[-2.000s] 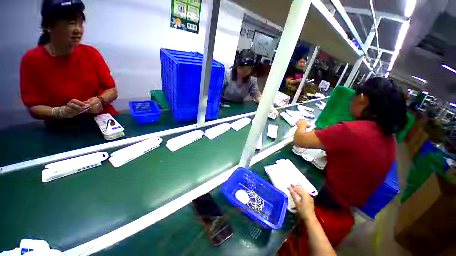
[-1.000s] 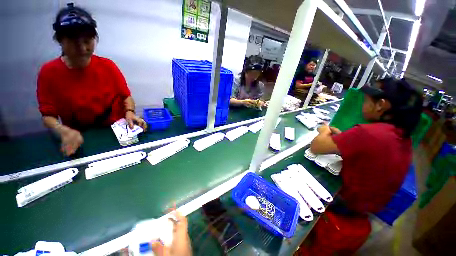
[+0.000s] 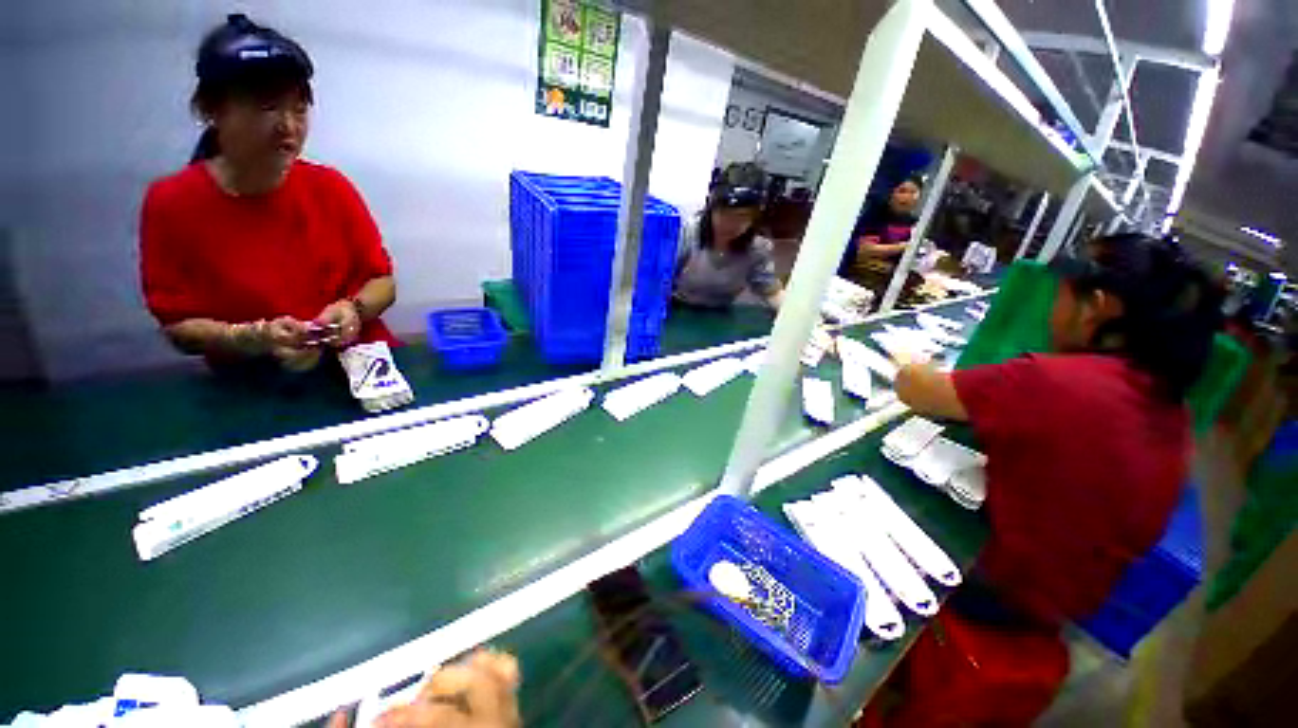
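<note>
My right hand [image 3: 470, 691] is at the bottom edge, blurred and partly cut off, its fingers curled at a white retail pack [image 3: 392, 700]. Only a sliver of the pack shows by the white rail. A small skin-coloured bit left of the pack may be my left fingertip; the rest of that hand is out of the picture. A pile of white packs with blue print [image 3: 135, 700] lies at the lower left, cut off by the edge.
A blue basket [image 3: 840, 643] holds a white round item and pale strands. A dark phone [image 3: 648, 654] lies left of it. White packs [image 3: 868, 548] lie right of it. More packs [image 3: 228, 505] lie along the belt. A white upright [image 3: 826, 256] stands behind the basket. Workers sit across and right.
My right hand moved from beside the right-hand packs to the lower left, with a white pack, and is now lower in view. The packs right of the basket are spread apart.
</note>
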